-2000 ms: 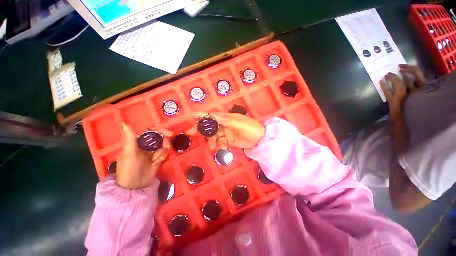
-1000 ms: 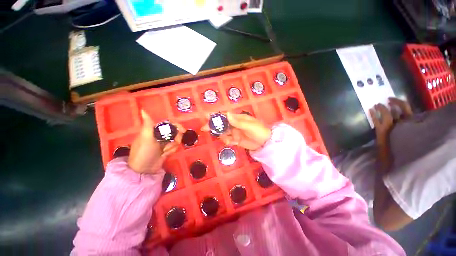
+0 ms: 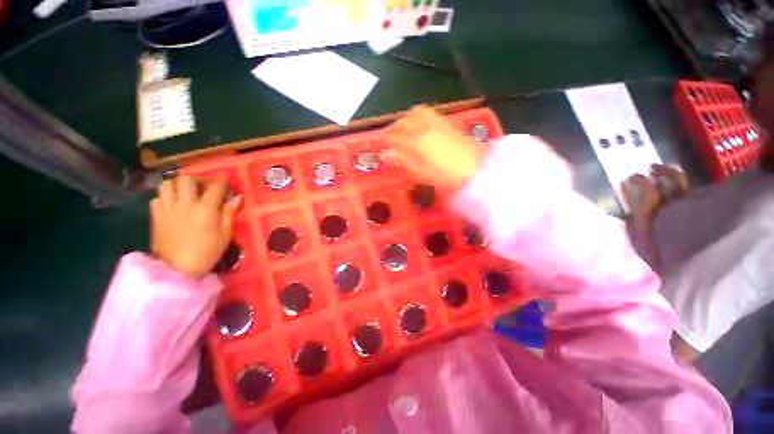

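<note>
The red watch tray (image 3: 327,254) lies in front of me. Dark round watch heads (image 3: 295,298) sit face up in its nearer rows. Silver-grey case backs (image 3: 277,176) show in the far row. My left hand (image 3: 188,222) is at the tray's far left corner, back up, its fingertips over the corner pocket. I cannot see whether it holds anything. My right hand (image 3: 434,146) is blurred over the far row, right of centre. Its fingers hide the pockets under them, and whether it holds a watch head cannot be told.
A wooden-edged strip (image 3: 229,146) runs behind the tray. Beyond it are a white paper sheet (image 3: 318,83), a label strip (image 3: 167,112) and a coloured panel (image 3: 310,21). At right are a printed sheet (image 3: 609,119), another person's hand (image 3: 649,188) and a second red tray (image 3: 711,119).
Both hands have moved apart, and the two watch heads held up before are no longer visible in them. My left hand moved to the tray corner, my right to the far row. More nearer pockets show watch heads.
</note>
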